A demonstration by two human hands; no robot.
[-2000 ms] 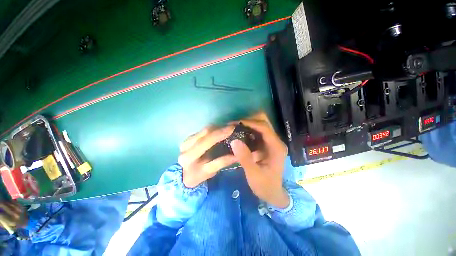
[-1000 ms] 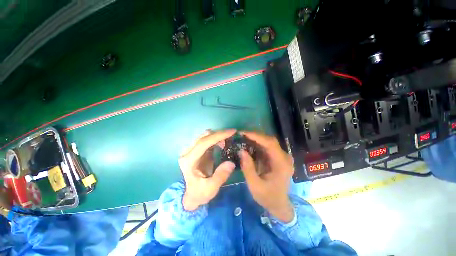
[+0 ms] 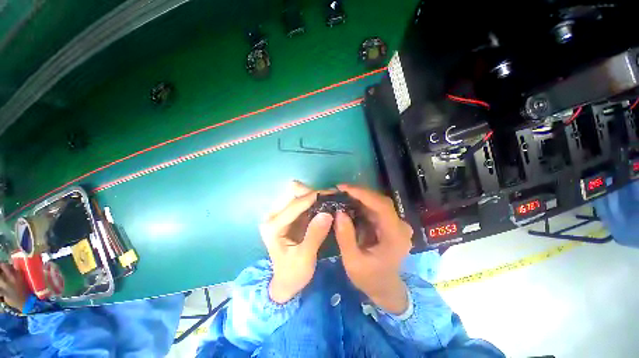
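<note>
A small round dark assembly (image 3: 332, 207) with shiny bits on its face is held between both hands above the bench's front edge. My left hand (image 3: 298, 241) grips its left side, thumb on the face. My right hand (image 3: 373, 245) grips its right side, thumb beside the left one. Both thumb tips rest close together on the assembly. The fingers hide its sides and underside.
Right: black test fixture (image 3: 448, 171) with red digit displays (image 3: 443, 230). Two hex keys (image 3: 315, 148) lie on the teal mat (image 3: 210, 203). Left: parts tray (image 3: 105, 269) with red container (image 3: 31, 273); another person's hand (image 3: 10, 285) beside it. Waiting assemblies (image 3: 258, 61) sit on the belt.
Both thumbs have come together on the assembly's face, and the hands have closed in around it. Another person's hand shows more at the far left. The view has shifted slightly.
</note>
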